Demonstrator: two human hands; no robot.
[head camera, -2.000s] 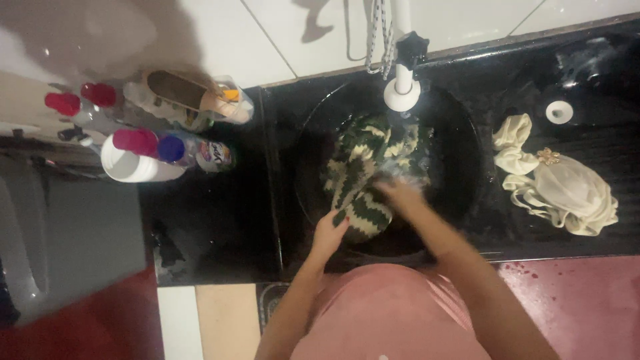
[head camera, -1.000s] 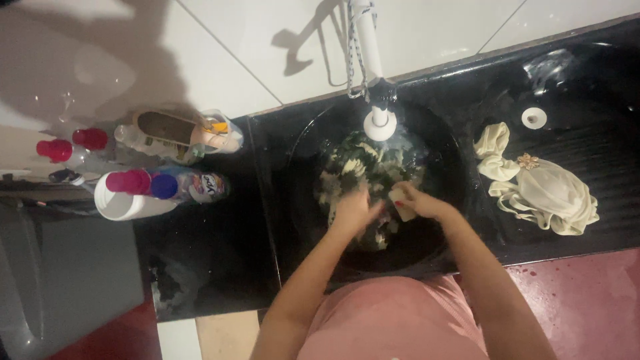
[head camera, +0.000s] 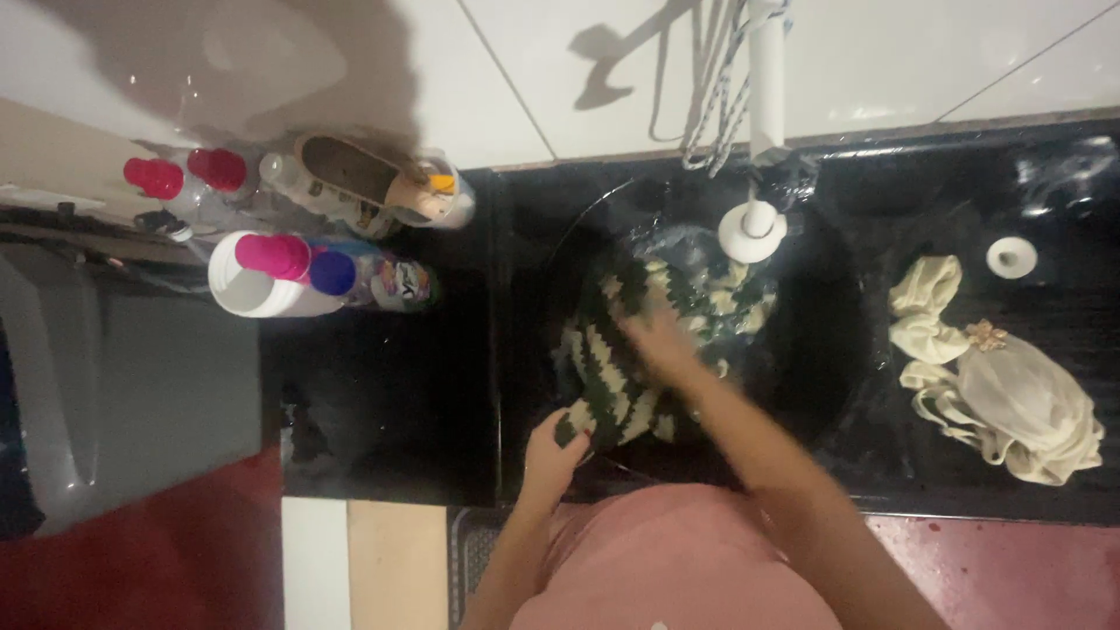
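Note:
A wet cloth with a dark green and cream zigzag pattern (head camera: 604, 372) lies stretched in the round black sink basin (head camera: 814, 350). Its near left edge is pinched between the thumb and fingers of my left hand (head camera: 556, 455). My right hand (head camera: 656, 337) is blurred and lies on the upper part of the cloth; whether its fingers grip the fabric I cannot tell. Above the basin hangs the white faucet (head camera: 752, 232), close to the bunched, wet part of the cloth behind my right hand.
To the right, a cream fabric bundle (head camera: 1015, 402) with a flower-shaped ornament lies near a white round drain piece (head camera: 1012, 258). At left stand a white tub (head camera: 236, 297), a bottle with a blue cap (head camera: 332, 273), several other bottles and a brush (head camera: 346, 168). A tiled wall (head camera: 612, 52) rises behind.
My hands were close together over the bunched cloth a second ago. Now my left hand is nearer the front left rim, with the cloth stretched out from it, and my right hand is farther up.

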